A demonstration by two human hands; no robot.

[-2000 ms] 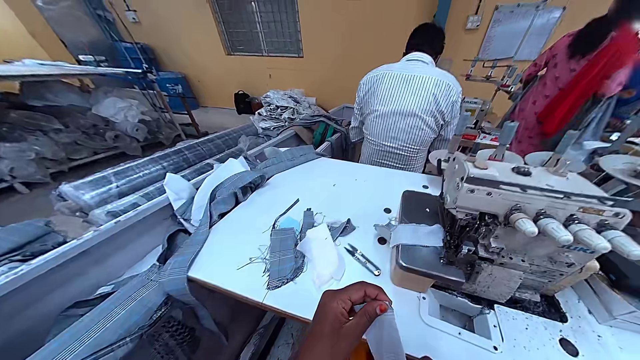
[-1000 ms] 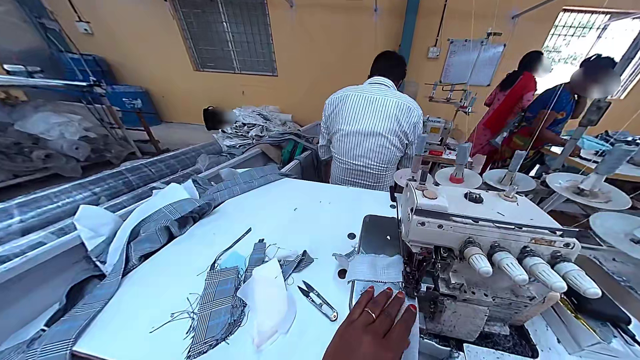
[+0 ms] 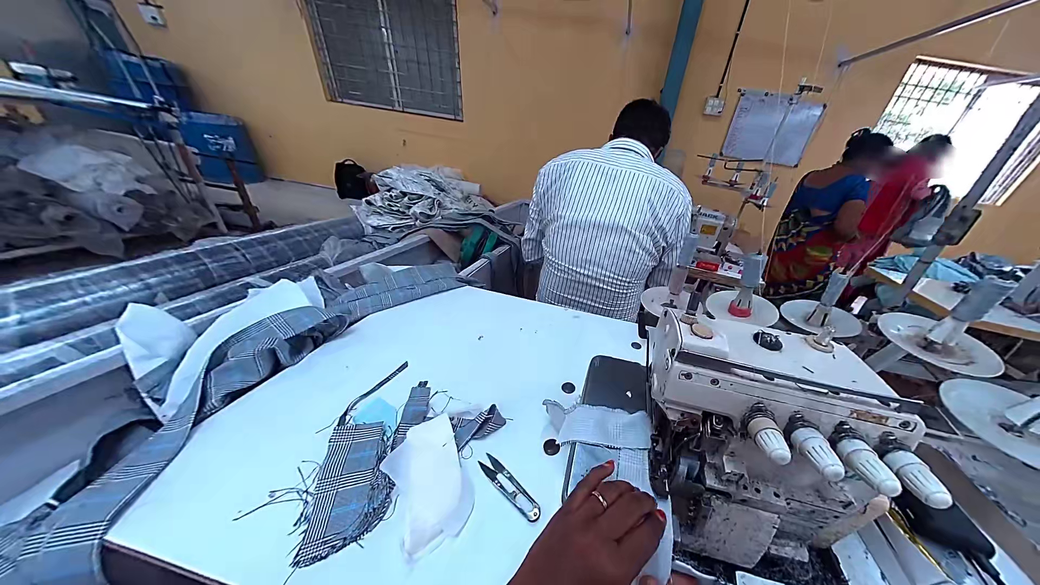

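Observation:
My left hand (image 3: 605, 528), with a ring and red nails, bends its fingers over a light fabric piece (image 3: 626, 465) on the plate of an overlock sewing machine (image 3: 780, 398). A pale checked strip (image 3: 605, 426) lies across that plate, just beyond the fingertips. A bit of skin shows at the bottom edge beside the fabric; whether it is my right hand, I cannot tell. Left of the hand, thread snips (image 3: 510, 489) lie on the white table (image 3: 504, 341). Further left are a frayed grey checked fabric scrap (image 3: 345, 487) and a white fabric piece (image 3: 429, 483).
Grey checked fabric (image 3: 276, 341) drapes over the table's left edge, beside a bin (image 3: 57, 374). A person in a striped shirt (image 3: 613, 223) is beyond the table. Thread stands (image 3: 825, 317) rise behind the machine, and two people are at the back right.
My left hand pinched a white piece near the table's front edge in the oldest frame, then lay flat by the machine plate. Now its fingers bend on light fabric there. The view has shifted right.

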